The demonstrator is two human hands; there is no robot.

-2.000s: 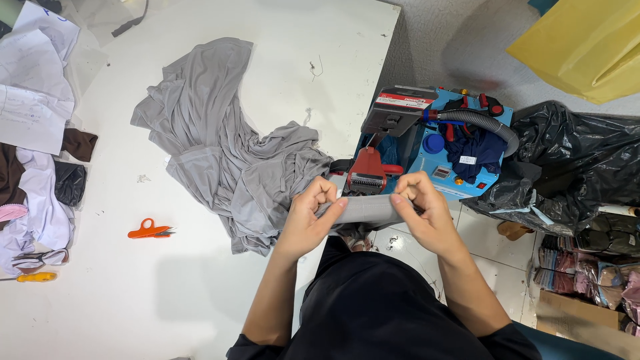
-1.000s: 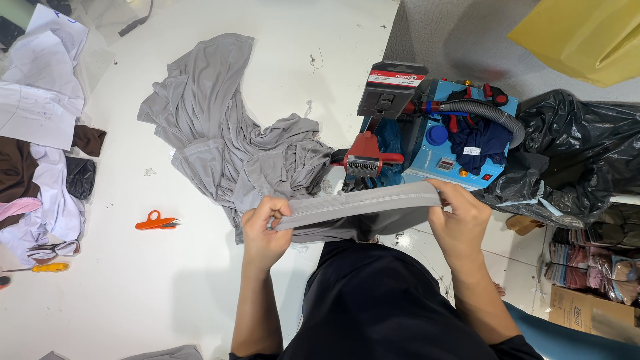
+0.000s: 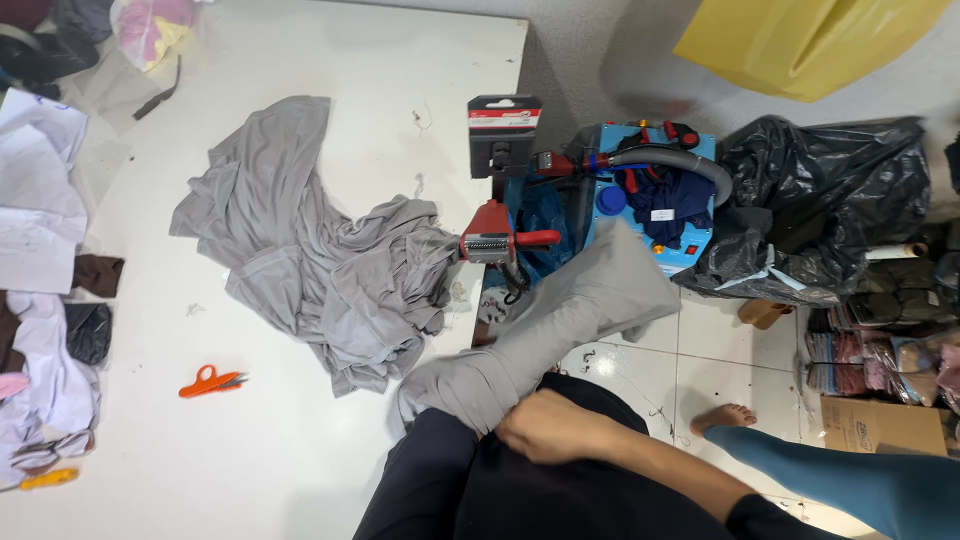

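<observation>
My right hand [image 3: 551, 429] is closed on the lower edge of a grey knit garment [image 3: 517, 360], close to my black top. My left arm seems to run inside this garment, which stretches up and right past the table edge; the cloth hides my left hand. Left of it on the white table [image 3: 165, 180] lies a crumpled pile of grey fabric [image 3: 292, 232]. Orange-handled thread snips [image 3: 214, 381] rest lower left of the pile.
A red tool head [image 3: 491, 236] stands at the table's right edge, below a black stand [image 3: 502, 142]. Beyond are a blue machine [image 3: 611, 161] with a grey hose and black plastic bags [image 3: 825, 195]. Papers and cloth lie far left. A bare foot [image 3: 724, 418] and teal-clad leg are lower right.
The grey band held between both hands has left view. My left hand has gone out of sight and the garment now covers the left forearm. My right hand has come down and left.
</observation>
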